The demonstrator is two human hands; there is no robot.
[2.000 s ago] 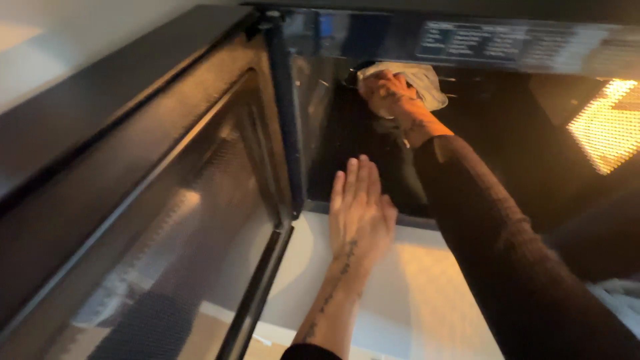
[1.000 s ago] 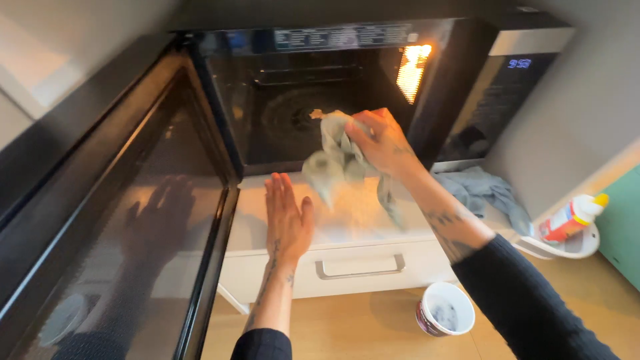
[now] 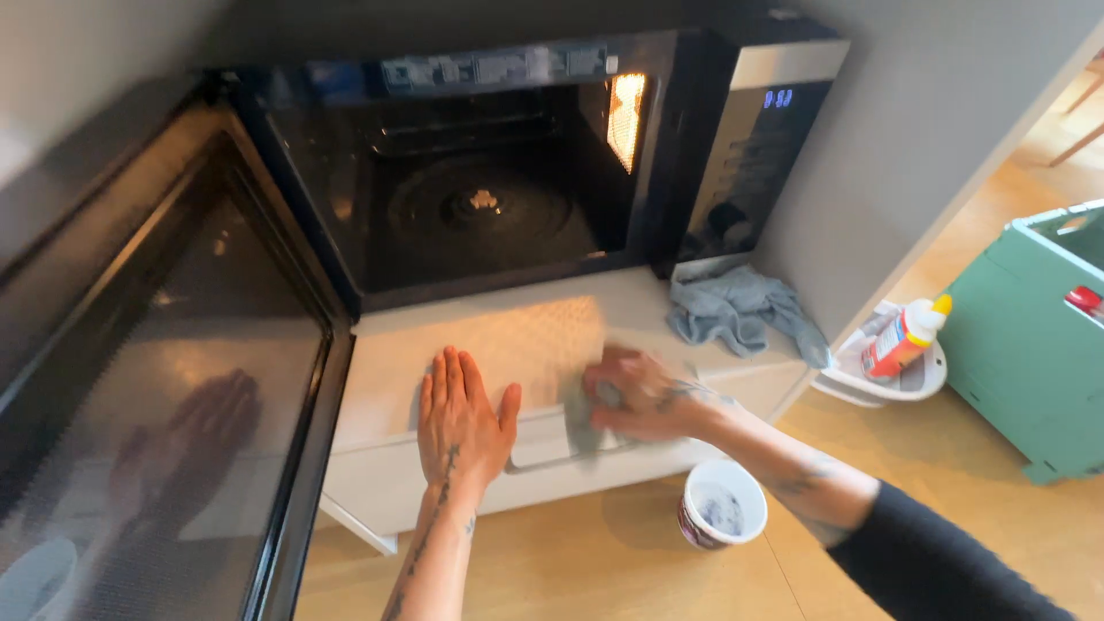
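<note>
My right hand [image 3: 638,392], blurred, grips a grey-green cloth [image 3: 586,427] that hangs over the front edge of the white cabinet top [image 3: 517,332]. My left hand [image 3: 466,423] lies flat near that same edge, fingers extended and holding nothing. Behind both hands stands a black microwave oven [image 3: 483,280], its interior lit at the right. The turntable coupling [image 3: 484,200] shows on the cavity floor. At the left the glass door [image 3: 216,345] is wide open and reflects a hand. A blue-grey cloth [image 3: 742,310] lies crumpled beneath the control panel [image 3: 750,164].
On the floor, a white tub [image 3: 723,504] holds cloudy liquid. A red and white bottle with a yellow cap [image 3: 901,341] stands in a white basin [image 3: 931,379] beside a green crate [image 3: 1026,345]. A grey side wall [image 3: 931,112] borders the microwave.
My right hand has come out of the microwave with the cloth and moved down to the cabinet's front edge. The view has shifted, bringing the basin and crate further in.
</note>
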